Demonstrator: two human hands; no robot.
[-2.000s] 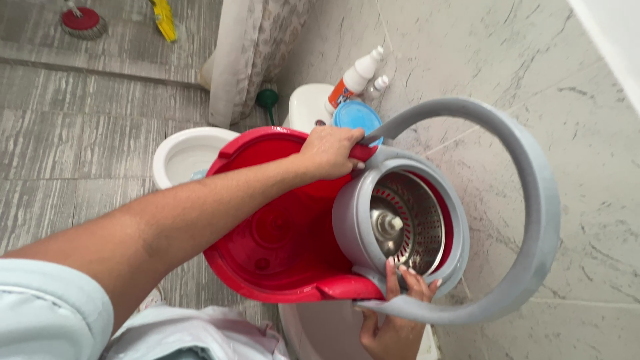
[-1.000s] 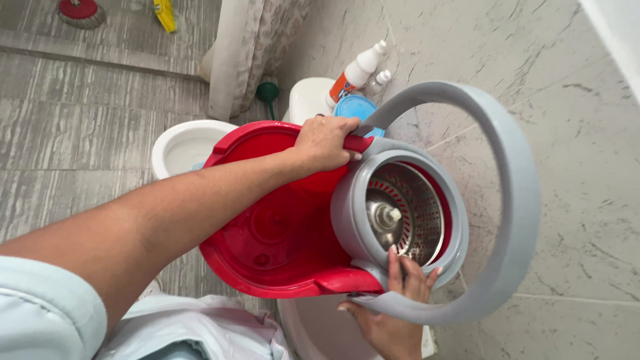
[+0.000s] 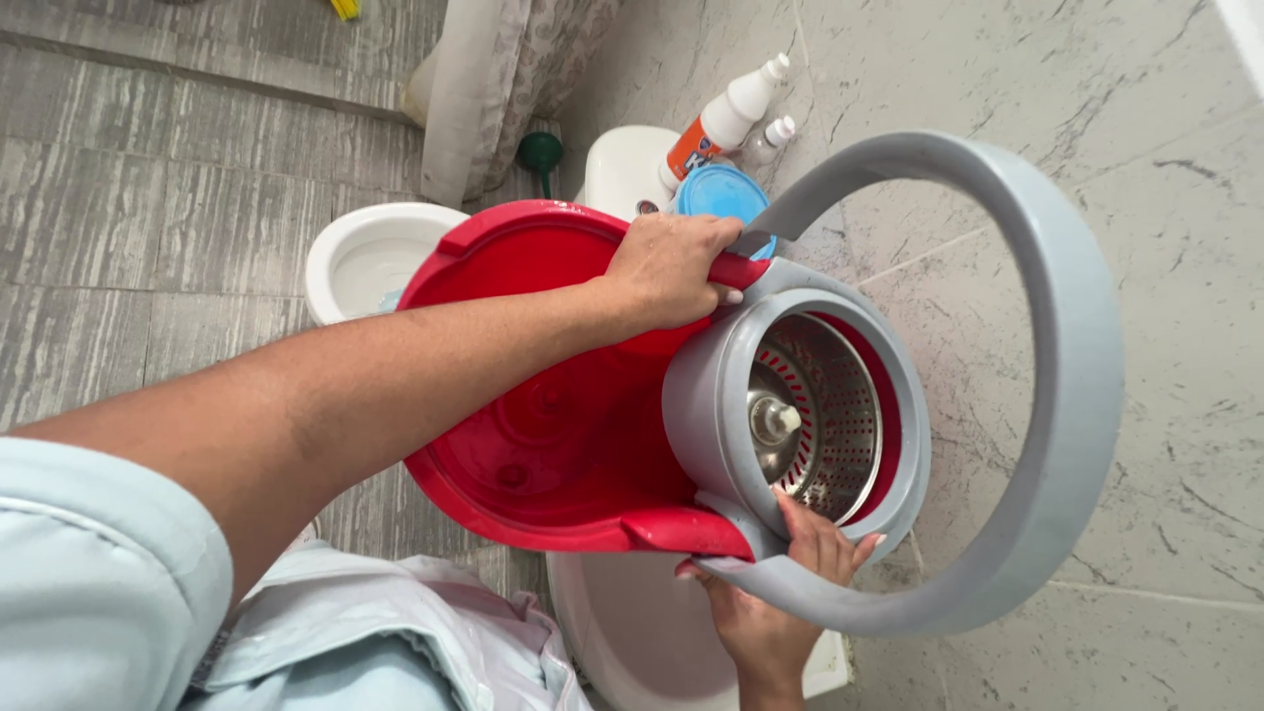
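A red and grey plastic spin-mop bucket is tilted so that its inside shows. Its grey section holds a perforated metal wringer basket, and a large grey handle arches out to the right. My left hand is closed over the bucket's upper rim beside one handle joint. My right hand grips the lower edge by the other joint, fingers over the grey rim and thumb near the red lip. The undersides of both grips are hidden.
A white bowl-shaped fixture lies behind the bucket on the left, and a white ceramic fixture below it. Beyond are a curtain, a green plunger-like tool, white bottle, small bottle and blue lid. Marbled wall stands right.
Both hands keep their hold on the bucket. The grey handle reaches slightly farther right than one second ago.
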